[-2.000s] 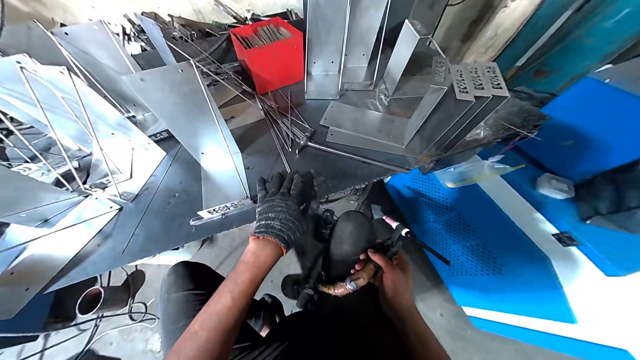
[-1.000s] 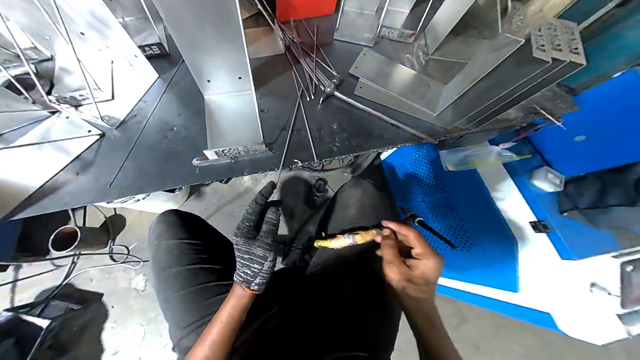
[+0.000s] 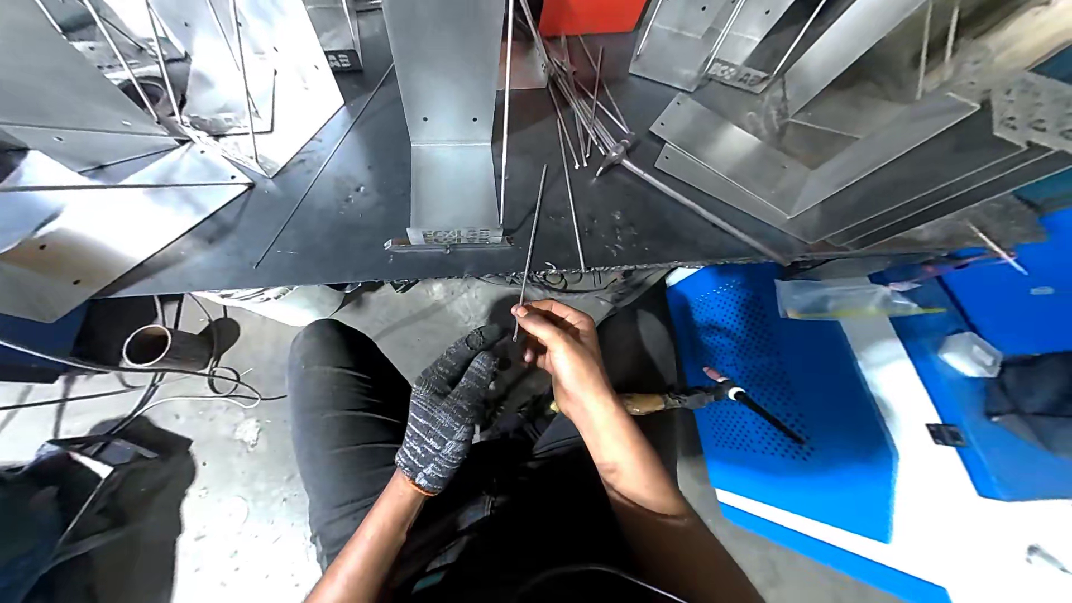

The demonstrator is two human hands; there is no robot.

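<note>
My right hand (image 3: 565,343), bare, pinches a thin metal rod (image 3: 534,226) near its lower end; the rod points up over the edge of the dark metal bench (image 3: 352,218). Just left of it is my left hand (image 3: 448,402) in a grey knitted glove, its fingers slightly apart with nothing seen in them. A torch with a tape-wrapped handle (image 3: 645,404) rests across my right thigh, partly behind my right forearm. Ahead on the bench stands a bent sheet-metal bracket (image 3: 454,180) with a stamped strip at its near end. Several loose rods (image 3: 586,109) lie beyond my right hand.
More bent sheet-metal brackets stand at the left (image 3: 126,226) and right (image 3: 729,151) of the bench. A red box (image 3: 590,15) is at the back. A T-shaped metal rod (image 3: 703,205) lies near the right. Below are a metal pipe (image 3: 163,347), cables and a blue perforated panel (image 3: 754,360).
My right hand held the tape-wrapped handle one second ago; it now holds a thin rod, and the handle lies on my thigh. My gloved left hand has come back from the bench edge since two seconds ago.
</note>
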